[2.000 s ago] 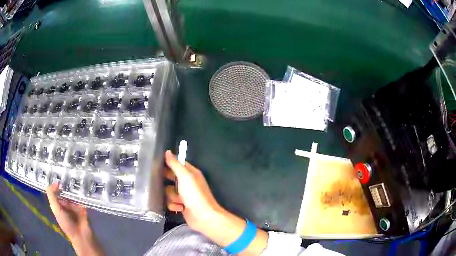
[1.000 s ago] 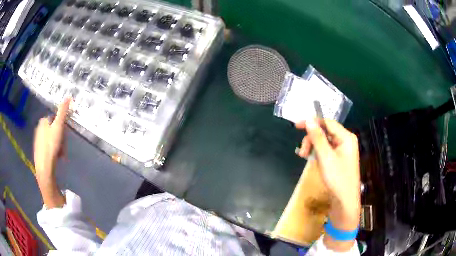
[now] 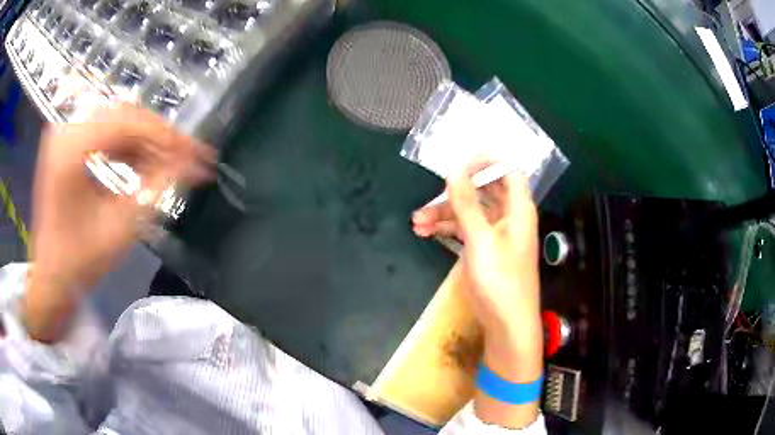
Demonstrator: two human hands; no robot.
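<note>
My left hand (image 3: 102, 183) is raised over the near edge of the clear blister tray (image 3: 174, 64), motion-blurred, with thumb and fingers close together. A faint pale streak shows just beyond its fingertips; I cannot tell whether it is a held part. The tray's pockets hold dark modules. My right hand (image 3: 493, 246) is shut on slim pale tweezers (image 3: 489, 176), over the near edge of the clear bags with white sheets (image 3: 472, 132). The tweezer tips are not clear. A blue band is on the right wrist.
A grey perforated disc (image 3: 387, 76) lies beside the bags. A tan board (image 3: 433, 357) with brown stains lies under my right forearm. A black control box (image 3: 654, 297) with green and red buttons stands at right. Small dark specks lie on the green mat (image 3: 285, 272).
My left hand has moved from the tray's near edge up and right, its fingers drawn together. The view has shifted, so the tray is cut off at upper left. My right hand stays by the bags.
</note>
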